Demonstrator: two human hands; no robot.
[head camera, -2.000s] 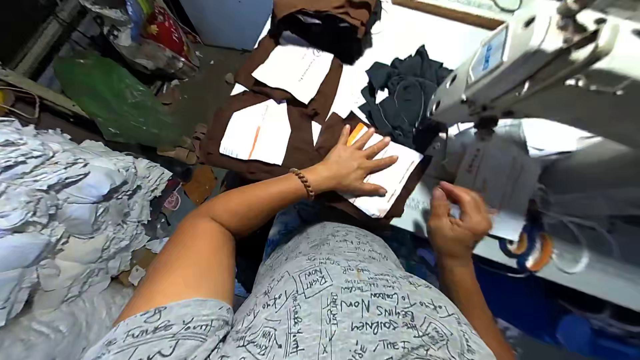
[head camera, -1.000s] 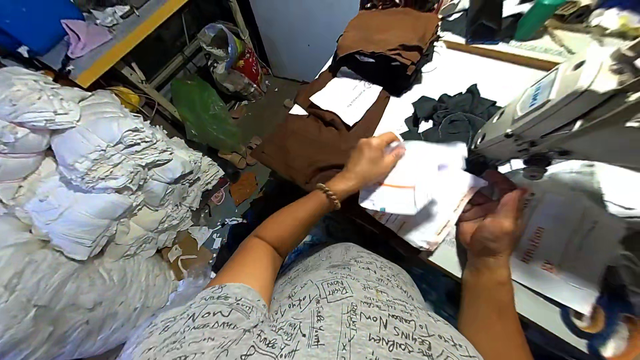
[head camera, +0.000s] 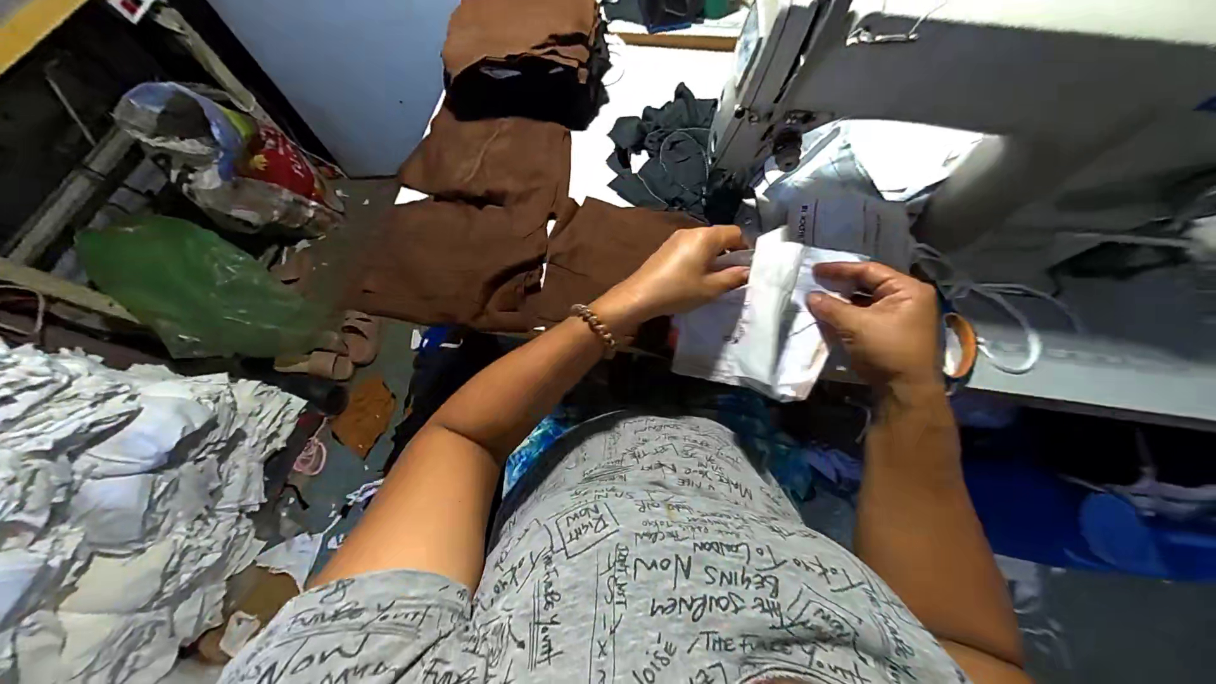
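Both hands hold white printed fabric pieces (head camera: 774, 323) in front of the sewing machine (head camera: 883, 104). My left hand (head camera: 689, 275) pinches their left upper edge, and my right hand (head camera: 879, 318) grips the right side between thumb and fingers. The pieces look partly folded, with a pale strip standing up in the middle. Brown fabric pieces (head camera: 475, 237) lie flat to the left of my left hand. Behind the held pieces, another printed white piece (head camera: 845, 223) lies by the machine's needle area. The fingertips of my left hand are partly hidden.
Dark grey fabric (head camera: 665, 157) lies crumpled left of the machine head. A brown and black fabric stack (head camera: 522, 57) sits farther back. A roll of tape (head camera: 959, 347) is at the table's front edge. Heaped white fabric (head camera: 123, 494) and a green plastic bag (head camera: 190, 285) are at left.
Two seconds ago my left hand lay flat on a white piece over brown fabric, and my right hand held nothing. Both hands now hold white pieces. White pieces seen earlier on the brown fabric are gone from there.
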